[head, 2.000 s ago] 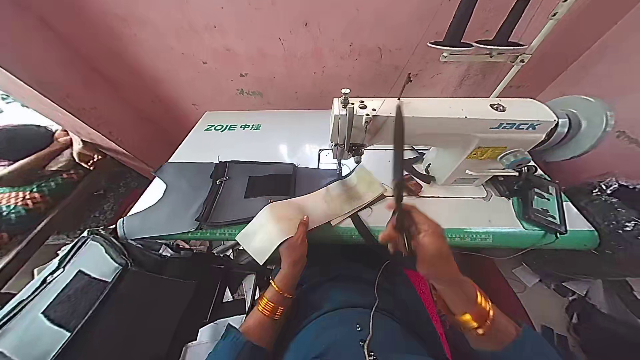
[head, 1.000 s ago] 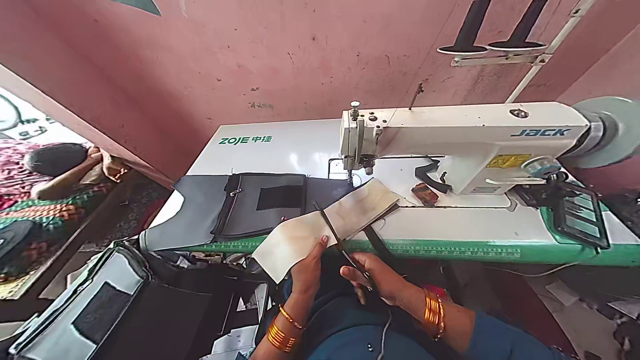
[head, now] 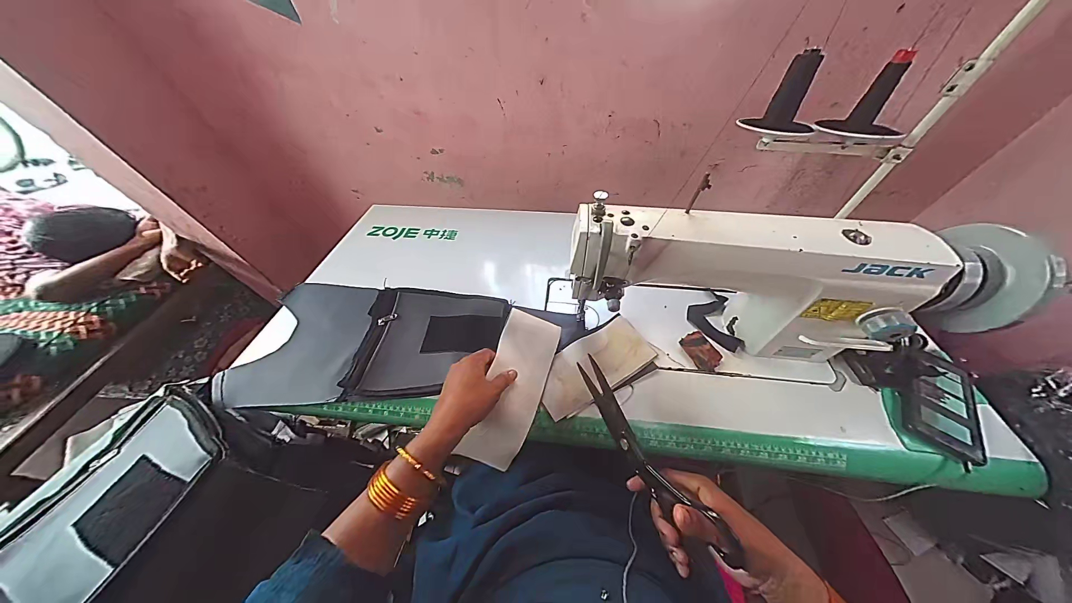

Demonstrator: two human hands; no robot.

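My left hand (head: 471, 394) holds a pale strip of material (head: 523, 377), fingers and thumb on its left edge, over the front of the sewing table. In my right hand (head: 712, 523) is a pair of black-handled scissors (head: 624, 431), blades slightly apart and pointing up and left. Their tips lie over a second pale piece (head: 607, 360), which rests near the needle of the sewing machine (head: 754, 268). Left of the strip, a dark grey fabric panel (head: 410, 343) with a zip and a black patch lies flat. A cord hangs near my right hand.
A dark strap piece (head: 712, 322) and a small reddish-brown item (head: 700, 352) lie by the machine's arm. Thread cones (head: 796, 92) stand on a rack behind. Grey and black bag pieces (head: 142, 502) are piled lower left. Another person (head: 92, 268) is beyond the sill at left.
One second ago the scissors lay across a single long pale piece; now there are two separate pale pieces. My left hand has moved its piece left, and the scissors are clear of it.
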